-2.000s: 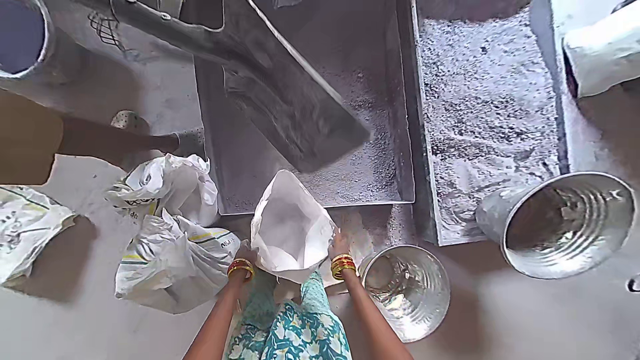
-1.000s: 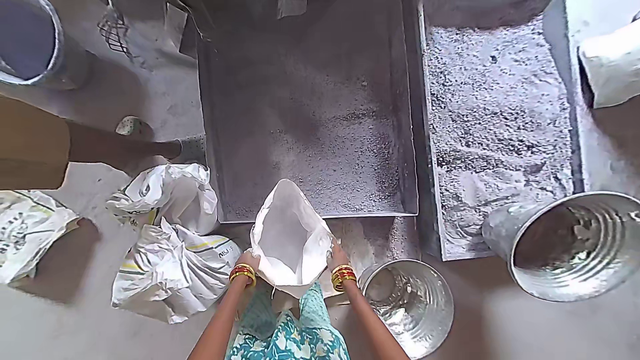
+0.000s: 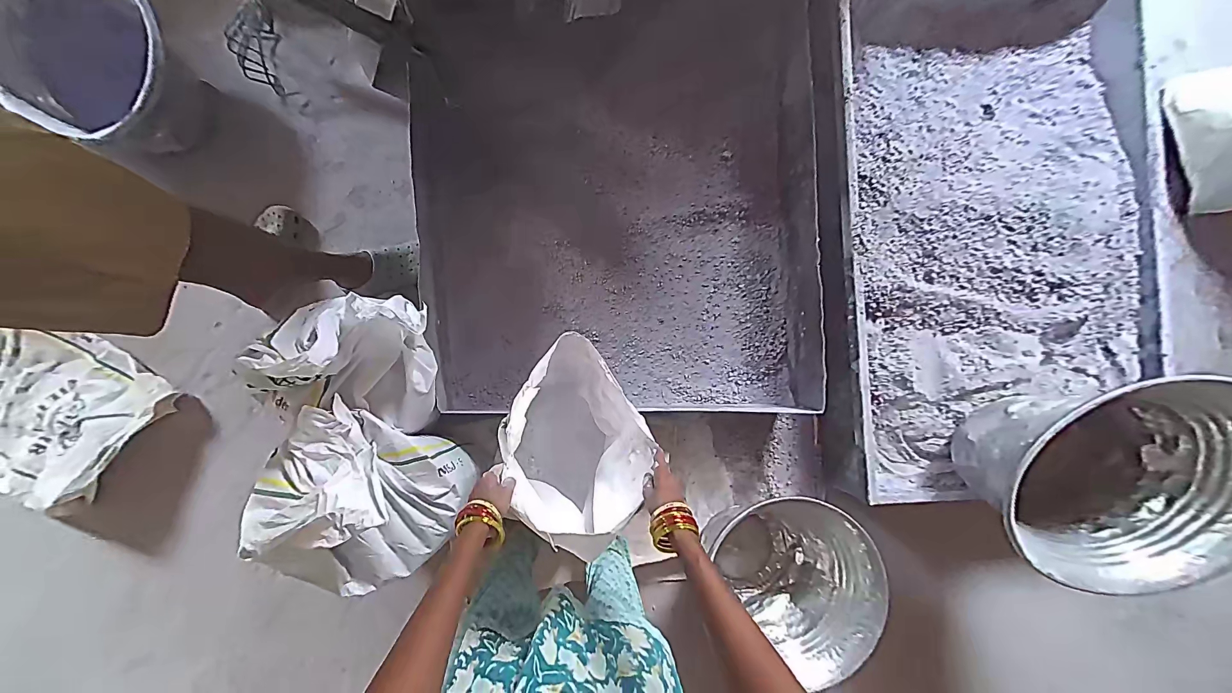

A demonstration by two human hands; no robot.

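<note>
A white woven sack (image 3: pixel 577 481) stands upright between my arms, its mouth spread wide, at the near edge of a large metal tray (image 3: pixel 616 411). My left hand (image 3: pixel 493 489) grips the sack's rim on the left side. On the right side, my right hand (image 3: pixel 662 484) holds the same rim; its fingers are partly hidden by the fabric. Inside the sack I see pale walls, and its bottom cannot be made out. Grey granular material (image 3: pixel 674 279) lies thinly over the tray floor in front of the sack.
Tied white sacks (image 3: pixel 356 500) sit on the left, near a person's leg (image 3: pixel 260 255). One metal bucket (image 3: pixel 808 587) is right of my right hand, another (image 3: pixel 1126 481) rests tilted by a second tray (image 3: pixel 1001 241) of grey material. A drum (image 3: pixel 144 77) stands top left.
Two seconds ago a large dark shovel-like metal blade hung over the tray; it has gone from there. Both my hands have stayed on the sack's rim.
</note>
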